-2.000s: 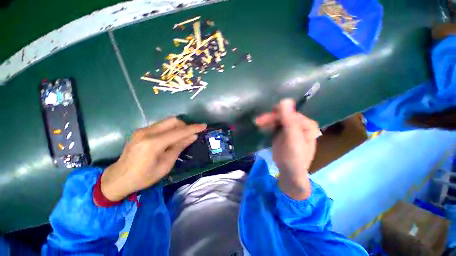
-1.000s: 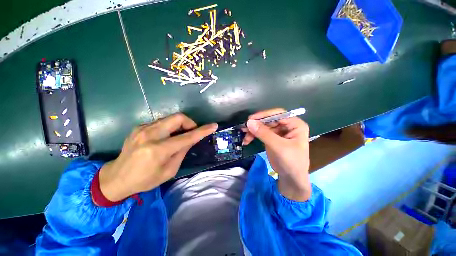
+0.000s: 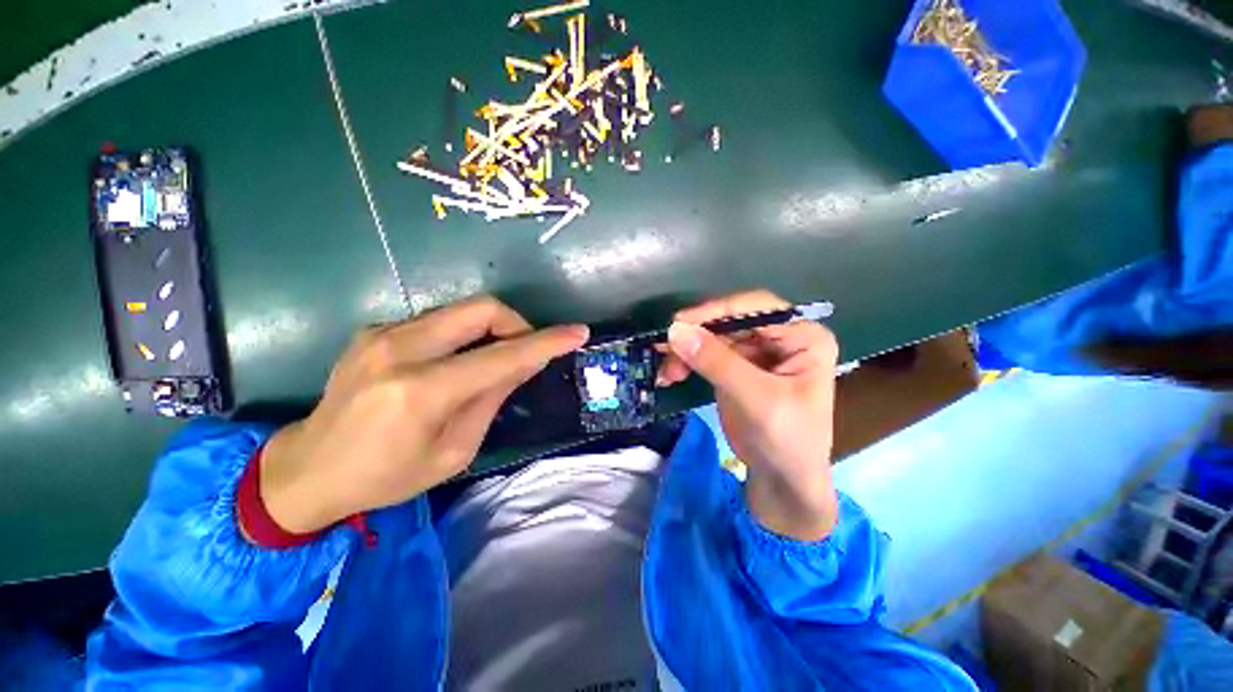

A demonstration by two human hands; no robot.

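Note:
An open black phone unit [image 3: 615,385] lies at the bench's near edge, its board end with a silver-white shield showing. My left hand [image 3: 413,406] rests over the phone's left part, hiding much of it, index fingertip at the board's upper left corner. My right hand [image 3: 757,392] holds a thin dark tool [image 3: 757,319] between thumb and fingers, its pale end pointing right. The tool's other end is at the phone's upper edge, near my left fingertip. A loose heap of white and yellow-orange flex strips [image 3: 541,129] lies beyond.
Another open phone unit [image 3: 156,284] lies at the left. A blue bin [image 3: 1007,115] with tan strips stands at the upper right. Another person's blue sleeve [image 3: 1102,318] is at the right edge. Cardboard boxes [image 3: 1068,629] are below the bench at right.
My right hand, blurred and raised two seconds ago, has come down to the phone with the tool. Over the last second both hands have barely moved; the tool's visible side has turned from pale to dark.

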